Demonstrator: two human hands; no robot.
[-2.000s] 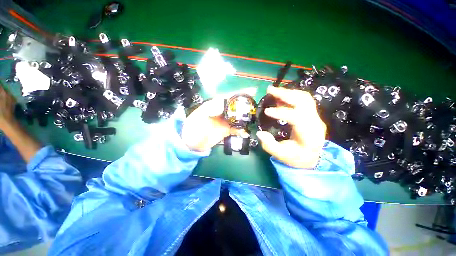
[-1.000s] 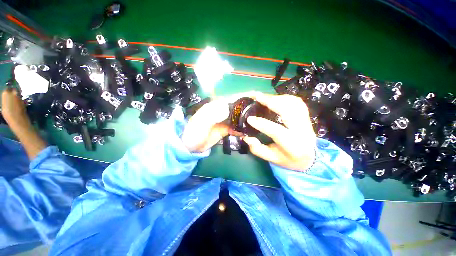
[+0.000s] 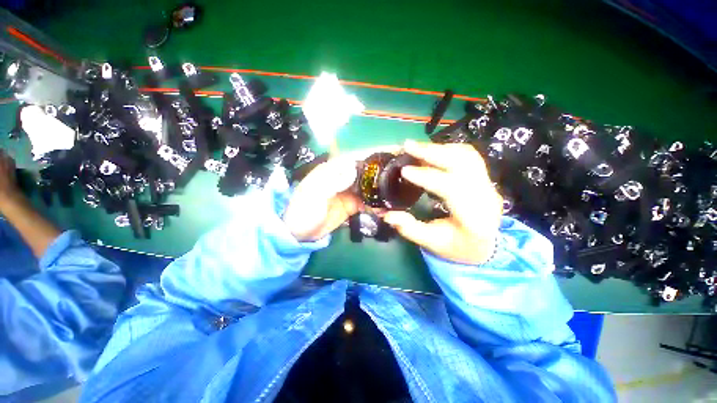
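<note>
My left hand holds a round black watch case with a gold inside, near the front middle of the bench. My right hand holds a second round dark part against its right side. Whether the two are fully joined cannot be told. A short black strap piece hangs or lies just below the case, partly hidden. Both hands are overexposed, so finger detail is weak.
Heaps of black straps with silver buckles lie left and right. A glaring white patch lies between them. Dark round parts lie far left on the green bench. A neighbour's arm is at left.
Two seconds ago the dark part was apart from the case in my right hand; now it is against the case. The gold inside shows more than one second ago. The neighbour's hand has moved.
</note>
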